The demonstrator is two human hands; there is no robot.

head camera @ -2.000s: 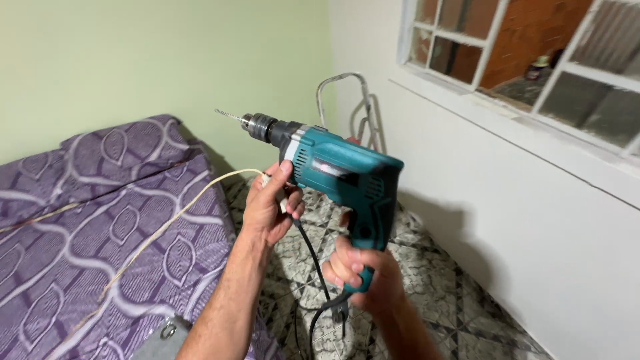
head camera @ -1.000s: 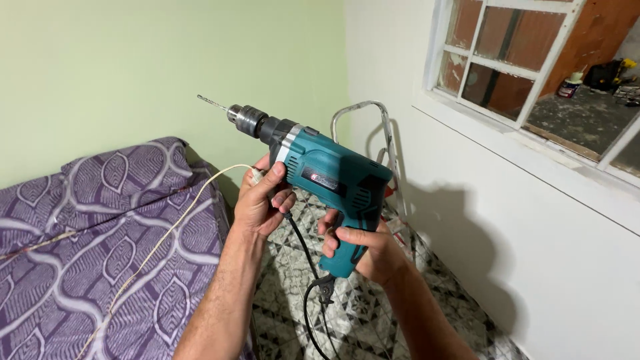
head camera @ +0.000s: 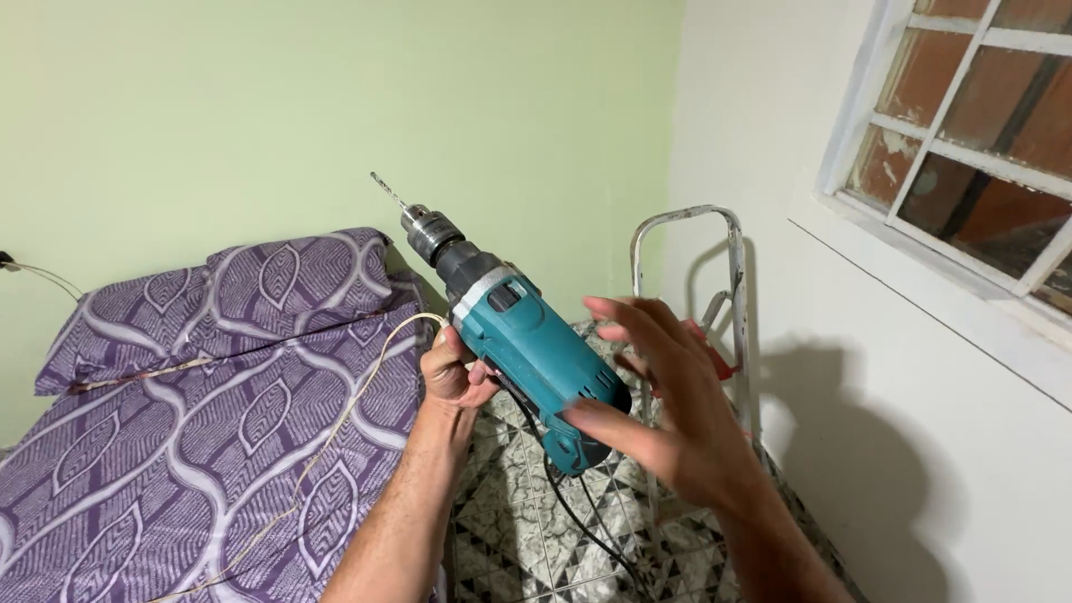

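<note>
A teal corded power drill (head camera: 536,339) points up and to the left, its top with a black switch turned toward me. A twist drill bit (head camera: 388,190) sits in its metal chuck (head camera: 431,233). My left hand (head camera: 456,368) holds the drill from below, just behind the front collar; part of its grip is hidden. Beside the rear of the body, my right hand (head camera: 670,402) is blurred, with fingers spread and its thumb near the housing. Whether the thumb touches it, I cannot tell. The black cord (head camera: 578,519) hangs below the drill, and a pale thin cable (head camera: 343,410) meets my left hand.
A bed with purple patterned bedding (head camera: 243,435) and pillows (head camera: 293,285) lies at the left. A metal stepladder (head camera: 737,276) with a red part stands near the corner, by the white wall. A white-framed window (head camera: 930,142) is at the upper right. The floor (head camera: 519,502) is tiled.
My right hand has let go of the drill's handle and opened beside the body. The drill has been rolled so its top switch shows. My left hand still holds it near the front.
</note>
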